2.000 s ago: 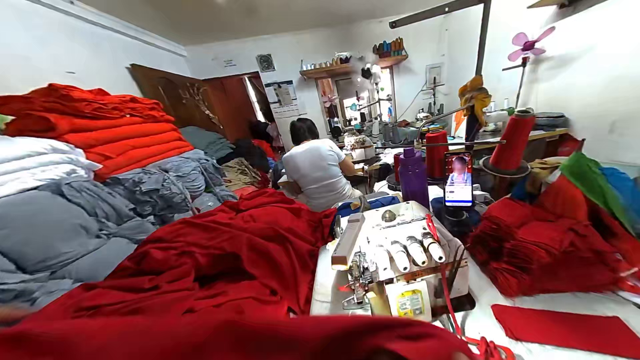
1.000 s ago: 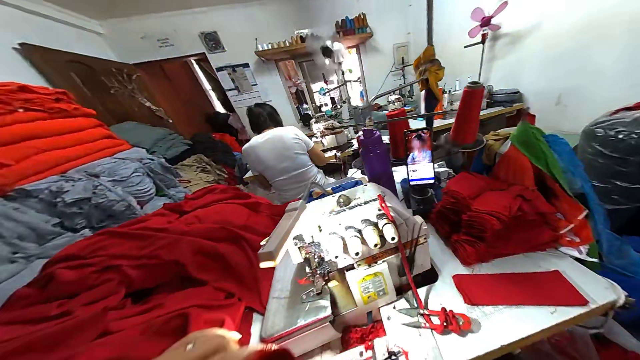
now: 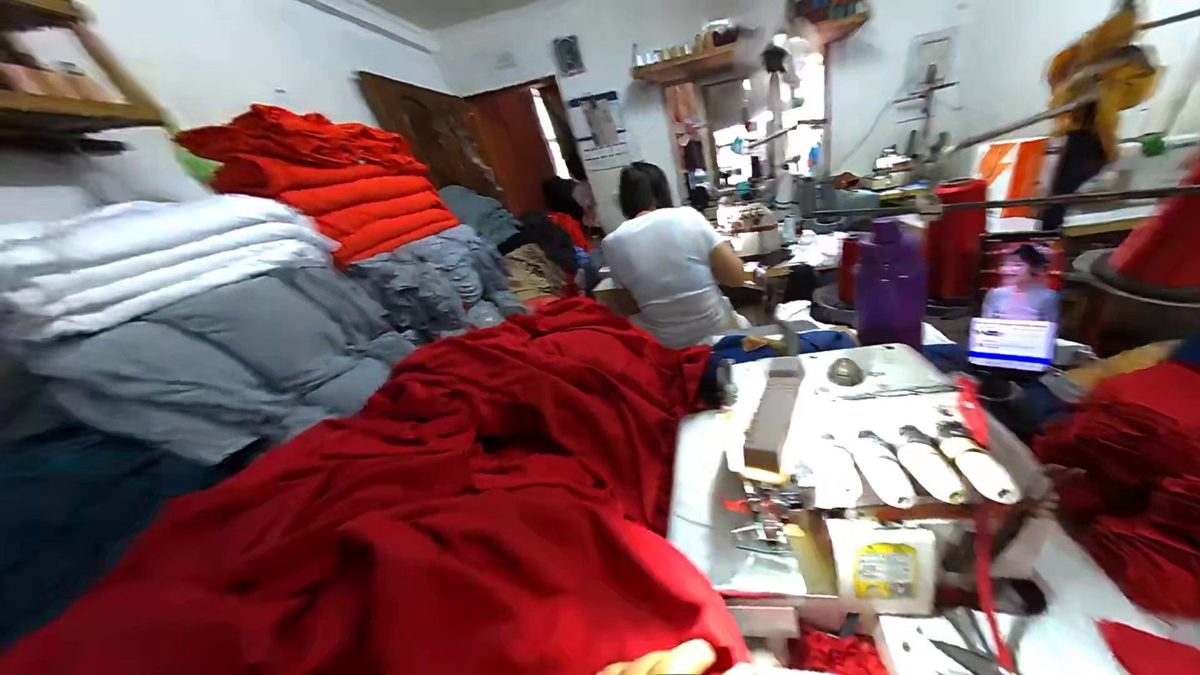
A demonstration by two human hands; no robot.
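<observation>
At the bottom edge, the fingertips of what looks like my left hand [image 3: 664,660] touch the edge of a large red cloth [image 3: 450,525]; the rest of the hand is cut off, so its grip is unclear. My right hand cannot be made out. The red cloth spreads over the left and centre, up against an overlock sewing machine [image 3: 881,403] with several white tension dials [image 3: 928,466]. Below the machine's front lie red scraps [image 3: 839,652] and metal thread snips [image 3: 970,656], partly cut off.
Stacks of orange-red cloth [image 3: 356,202], white cloth [image 3: 159,253] and grey cloth [image 3: 234,347] rise at left. A person in a white top [image 3: 667,262] sits ahead, facing away. Behind the machine stand a purple bottle [image 3: 891,286] and a lit phone [image 3: 1017,305]. Red pieces [image 3: 1125,497] lie right.
The view has swung left since one second ago. The visible fingers now lie at the red cloth's edge near the machine, where the hand earlier showed over the cloth farther left.
</observation>
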